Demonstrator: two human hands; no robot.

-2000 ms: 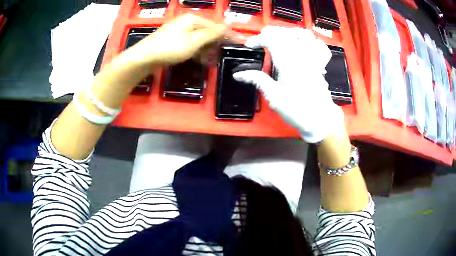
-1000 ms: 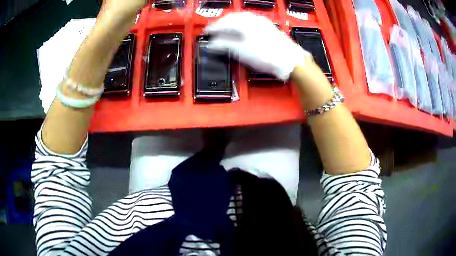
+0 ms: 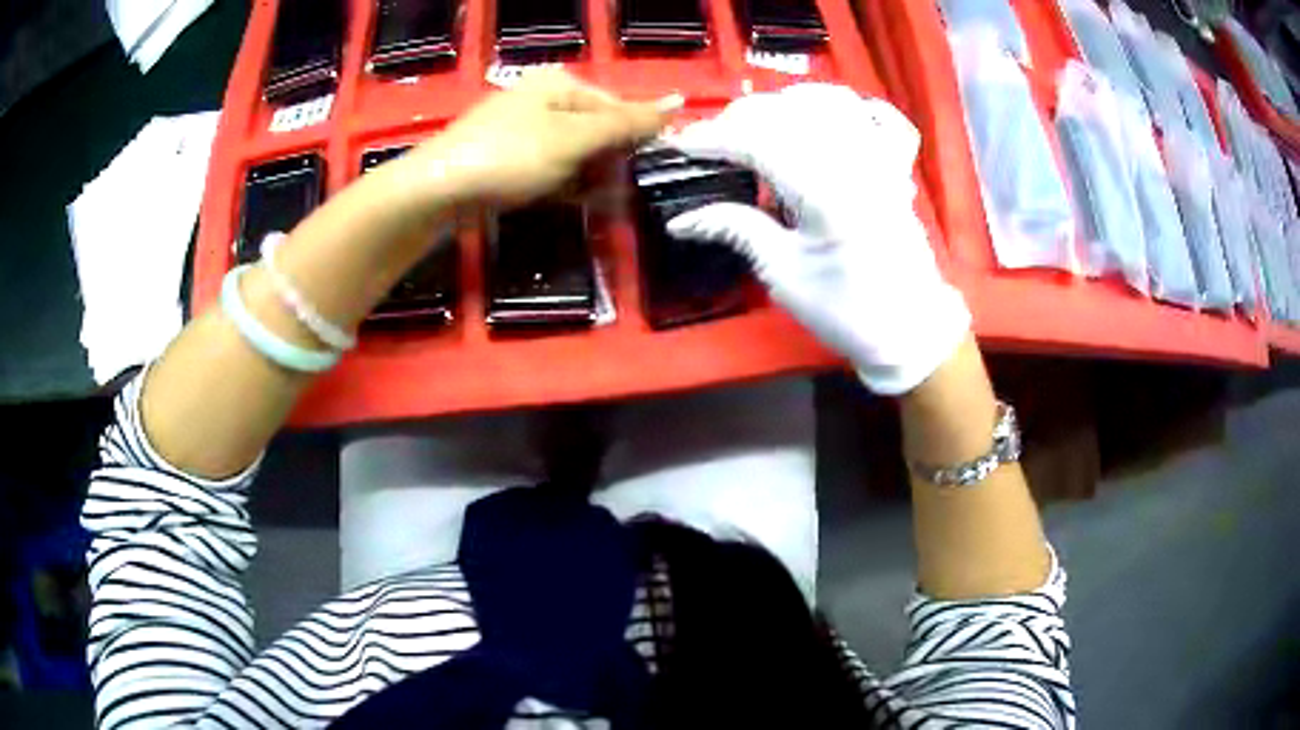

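A red slotted tray (image 3: 471,374) holds several black glossy handsets. My right hand (image 3: 834,214), in a white glove, is around a black handset (image 3: 694,250) at the tray's near edge, thumb over its face. My left hand (image 3: 549,140) is bare, palm down, with its fingertips at the top end of the same handset. Whether the left fingers pinch anything there is blurred. Another black handset (image 3: 542,268) lies in the pocket to the left, with a white edge beside it.
A second red tray (image 3: 1126,331) on the right holds several bagged grey-blue handsets (image 3: 1009,150). A stack of white sleeves (image 3: 136,250) lies left of the tray on the dark green bench (image 3: 50,335). Another white piece (image 3: 154,26) is at the top left.
My left hand has come back from the upper left to the near row. My right hand has moved from the middle handset to the one on its right. The view has shifted.
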